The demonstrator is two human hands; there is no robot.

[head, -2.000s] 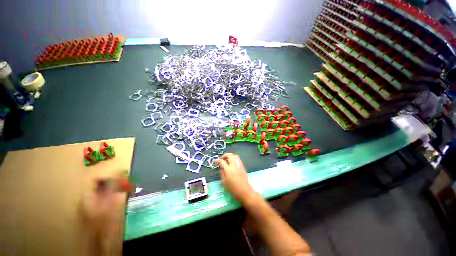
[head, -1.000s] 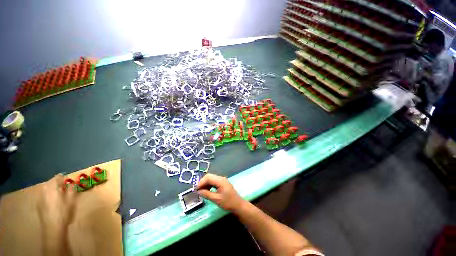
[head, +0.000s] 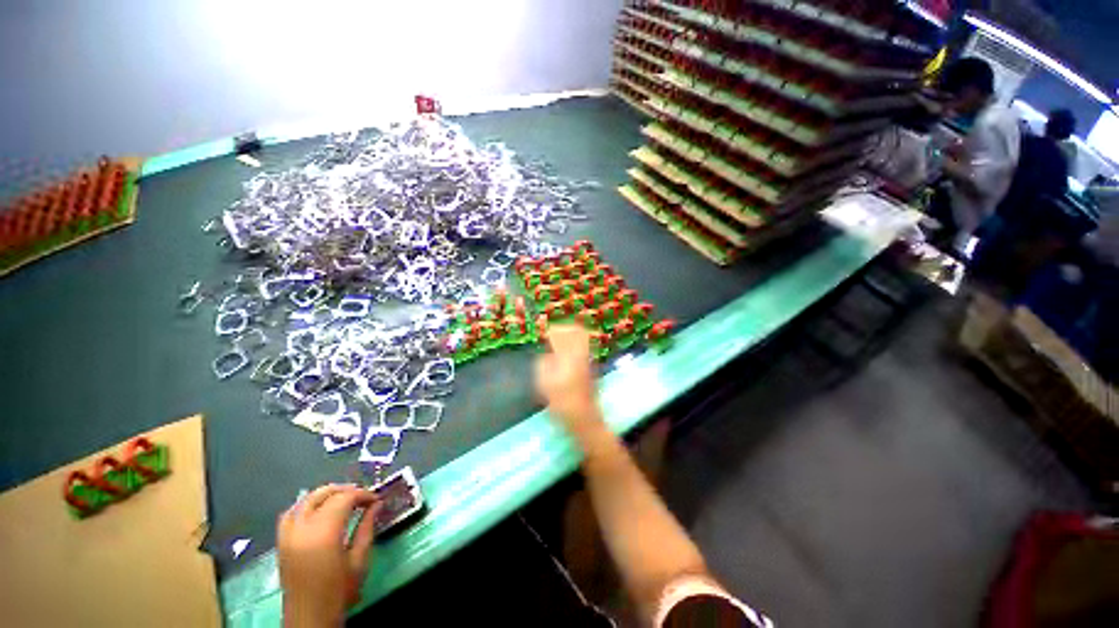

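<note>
A small dark square fixture with a pale rim [head: 399, 501] sits at the near bench edge. My left hand [head: 322, 546] is at its left side, fingertips touching it; whether they hold a frame is hidden. My right hand [head: 566, 368] is blurred at the near side of the loose group of red and green board assemblies [head: 587, 292]; its fingertips overlap the group and its grip is unclear. A large tangled pile of silver-white frames [head: 368, 221] lies beyond the fixture. Three red-green units [head: 117, 478] stand in a row on the tan cardboard sheet [head: 111, 564].
Tall stacked loaded trays [head: 736, 135] stand at the right. A loaded tray [head: 61, 215] is at far left. A small red tag [head: 426, 106] and a small black object [head: 247, 144] are at the back. People [head: 982, 147] and cartons [head: 1043, 368] are at far right.
The view has turned right. My left hand has moved from the cardboard to the fixture. My right hand has moved from the fixture to the board assemblies. Three units now stand on the cardboard, from two at first.
</note>
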